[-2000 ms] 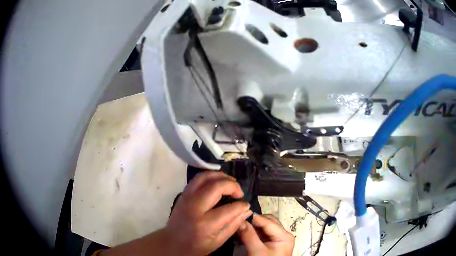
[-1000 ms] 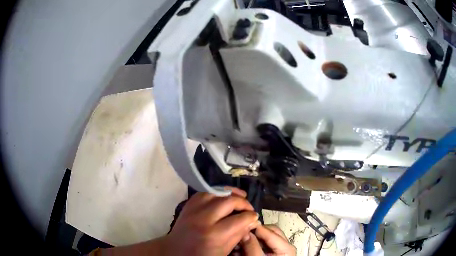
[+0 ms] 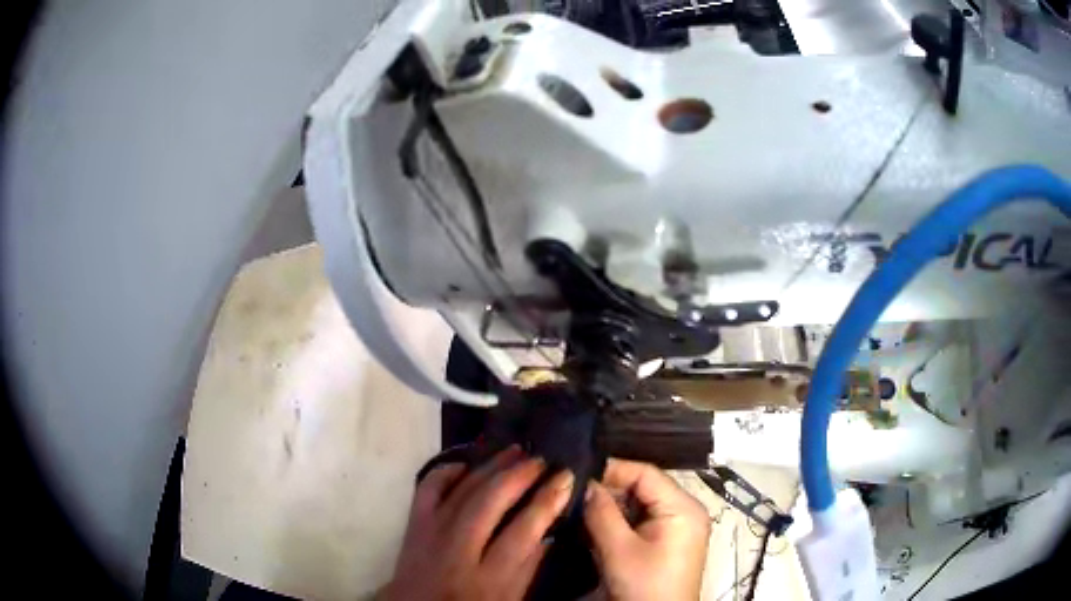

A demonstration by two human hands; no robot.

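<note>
The black fabric workpiece (image 3: pixel 550 429) lies below the needle area and runs down between my hands. My left hand (image 3: pixel 476 522) is spread over its left side, fingertips pressing on the fabric. My right hand (image 3: pixel 648 528) pinches the fabric's right edge between thumb and index finger. The presser foot and needle area (image 3: pixel 599 382) is just above my fingertips; the needle itself is hidden by dark parts. The black linkage (image 3: pixel 622 305) sits over it. No zipper can be made out.
The white machine head (image 3: pixel 752 176) fills the upper right, with a curved white guard (image 3: pixel 341 258) at left. A blue gooseneck tube (image 3: pixel 863 305) ends in a white lamp head (image 3: pixel 840 552). A brass bar (image 3: pixel 740 387) and slotted metal bracket (image 3: pixel 746 499) are right of my hands. The cream tabletop (image 3: pixel 300 434) is left.
My hands, close together before, are now apart, with my left fingers spread flatter and more black fabric showing between them. The view has shifted, so the machine appears higher and further left than a second ago.
</note>
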